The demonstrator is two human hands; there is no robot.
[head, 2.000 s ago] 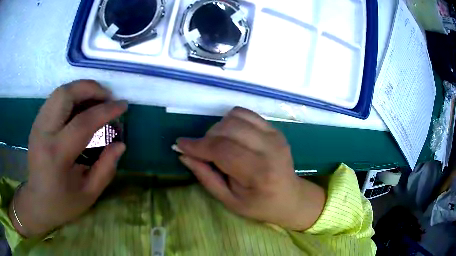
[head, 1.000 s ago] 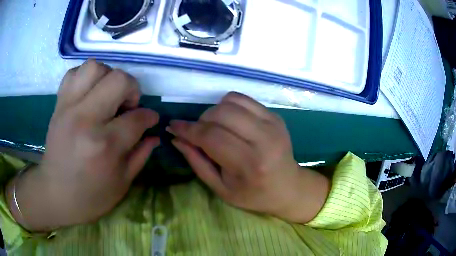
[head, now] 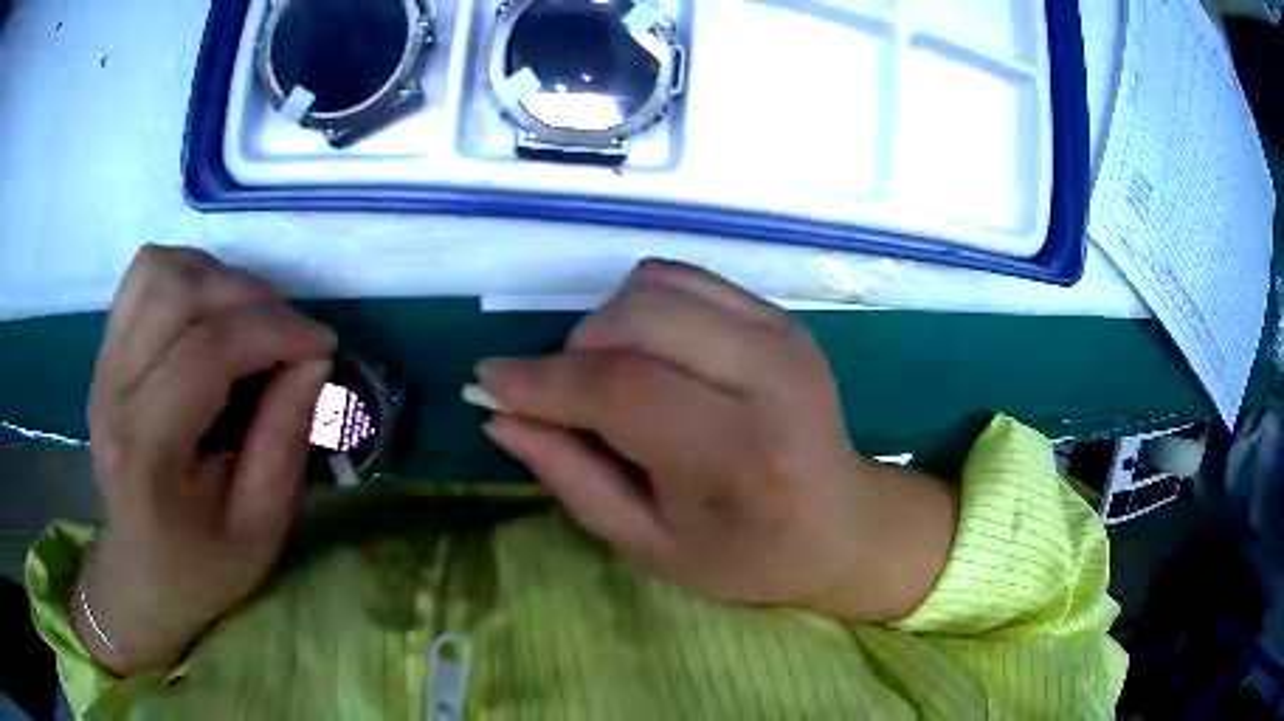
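My left hand (head: 211, 437) is closed around a round dark watch head (head: 369, 409) at the bench's front edge. Its face shows a bright pinkish-white patch with print, and a small pale tab sits at its lower edge. My right hand (head: 704, 423), to the right of the watch head and apart from it, pinches a small white piece (head: 480, 396) between thumb and forefinger. Part of the watch head is hidden behind my left fingers.
A white compartment tray with a blue rim (head: 620, 217) lies beyond my hands. Two round watch heads (head: 342, 57) with pale tabs lie in its left pockets. A printed sheet (head: 1183, 197) is right of the tray. The green bench mat (head: 986, 373) shows in front.
My left hand has moved left and away from my right fingertips, and the watch head's lit face now shows. The white piece at my right fingertips is visible again.
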